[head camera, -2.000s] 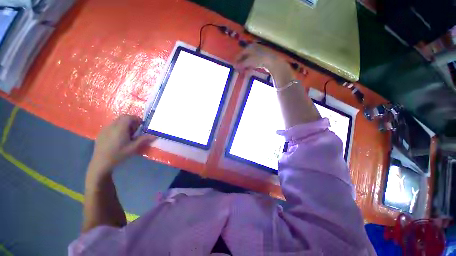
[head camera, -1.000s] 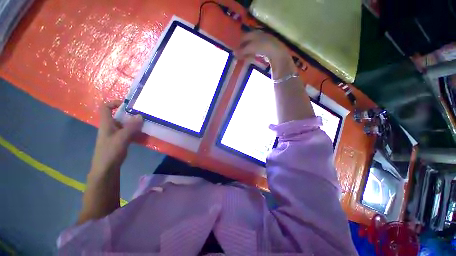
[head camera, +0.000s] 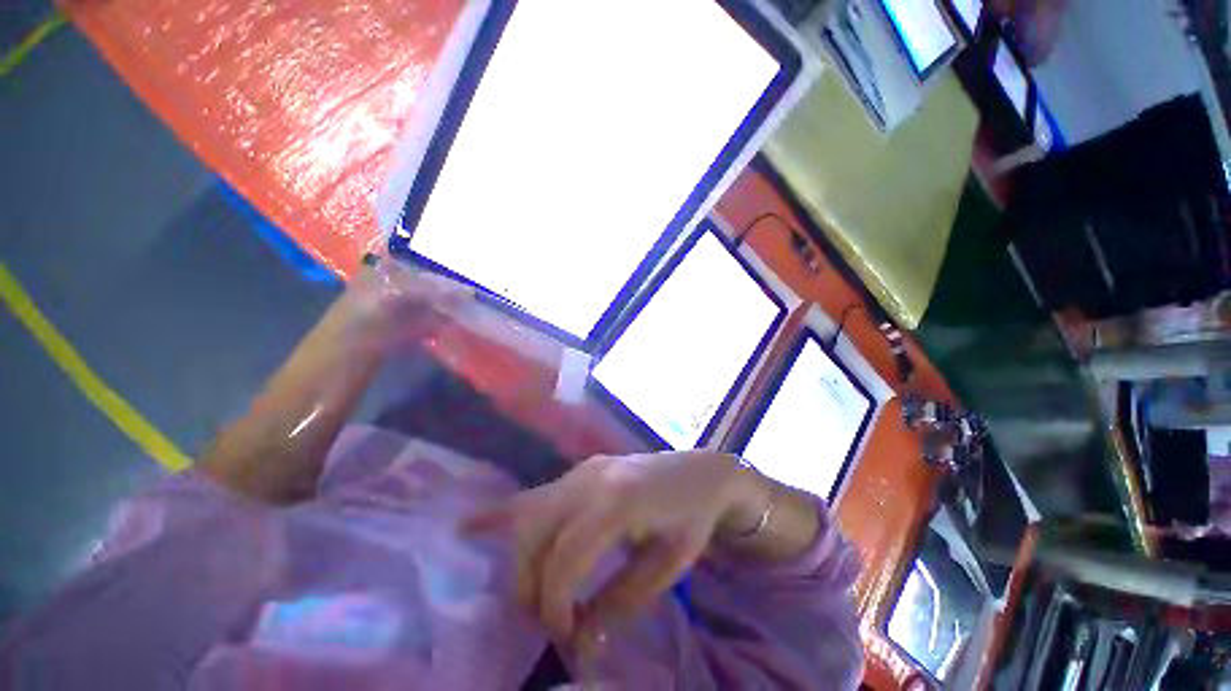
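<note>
A white-lit tablet (head camera: 594, 149) in a pale sleeve looms large at the top centre, seemingly raised and overlapping the second tablet's corner; its top edge is cut off. My left hand (head camera: 392, 297), blurred, is at its lower left corner and seems to hold it there. My right hand (head camera: 614, 527) is in front of my chest, fingers loosely bent and apart, nothing visible in it. A second lit tablet (head camera: 695, 338) and a third lit tablet (head camera: 810, 419) lie to the right, each with a short black lead at its top edge.
Orange sheeting (head camera: 284, 81) covers the bench. A yellow pad (head camera: 884, 189) lies behind the leads, with a lit device (head camera: 918, 30) by its far end. A metal connector cluster (head camera: 945, 429) and a dark reflective tablet (head camera: 932, 607) are at right. A yellow-marked floor (head camera: 101, 371) shows at left.
The first tablet appears larger and nearer, with my left hand still at its corner. My right hand has come back from the leads to my chest. The view has shifted and turned.
</note>
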